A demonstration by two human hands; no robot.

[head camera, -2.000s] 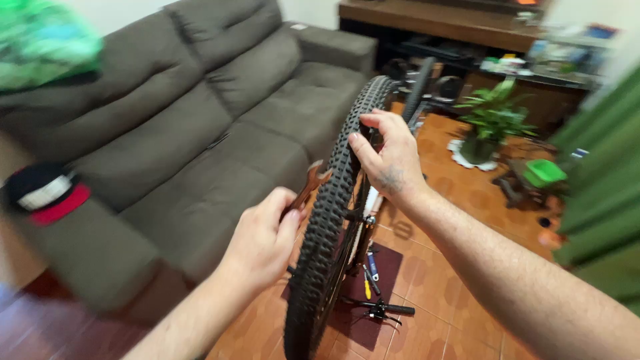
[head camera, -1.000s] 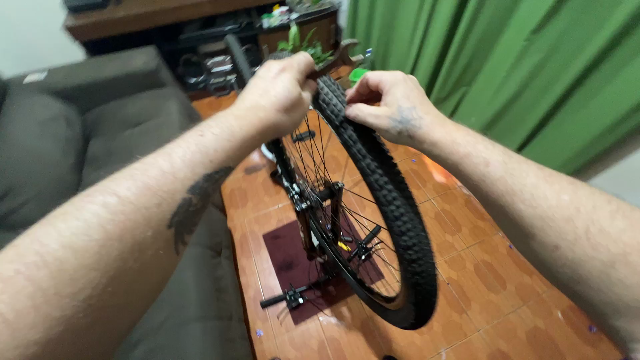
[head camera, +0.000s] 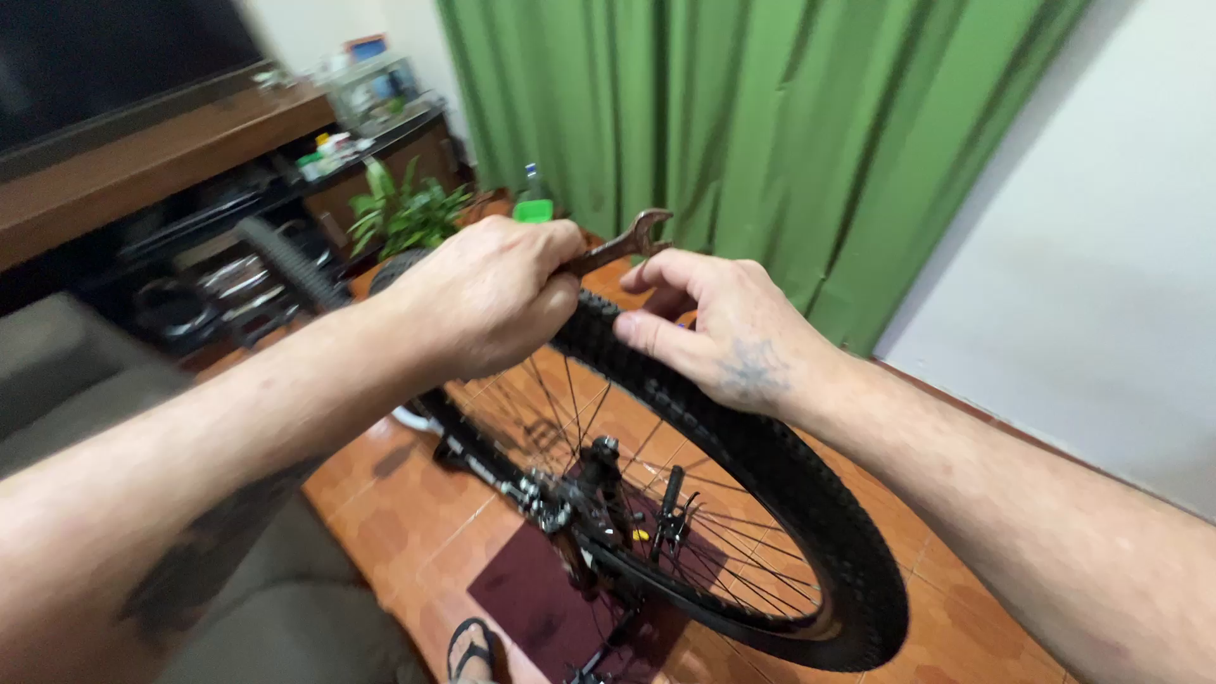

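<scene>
A bicycle stands upside down, and its knobby tire point(head camera: 836, 532) with the spoked wheel fills the lower middle of the head view. My left hand point(head camera: 494, 290) is closed around an open-end wrench point(head camera: 617, 245), whose jaw points right, above the top of the tire. At the right side of the tire is my right hand point(head camera: 717, 323), fingers apart and thumb by the tread; whether it touches is unclear. Below the wheel, the handlebar grip point(head camera: 672, 489) and lever show near the floor. The second wheel's tire point(head camera: 290, 261) appears at the left, behind my left forearm.
A dark red mat point(head camera: 518, 589) lies on the tiled floor under the bicycle. A grey sofa point(head camera: 76, 361) is at the left. Beyond are a wooden TV stand point(head camera: 171, 128), a potted plant point(head camera: 408, 214) and a green curtain point(head camera: 741, 123). A sandalled foot point(head camera: 470, 651) is at the bottom.
The view has swung far to the right, away from the sofa. My left hand, with the wrench still in it, has gone from the tire's left side to above its top.
</scene>
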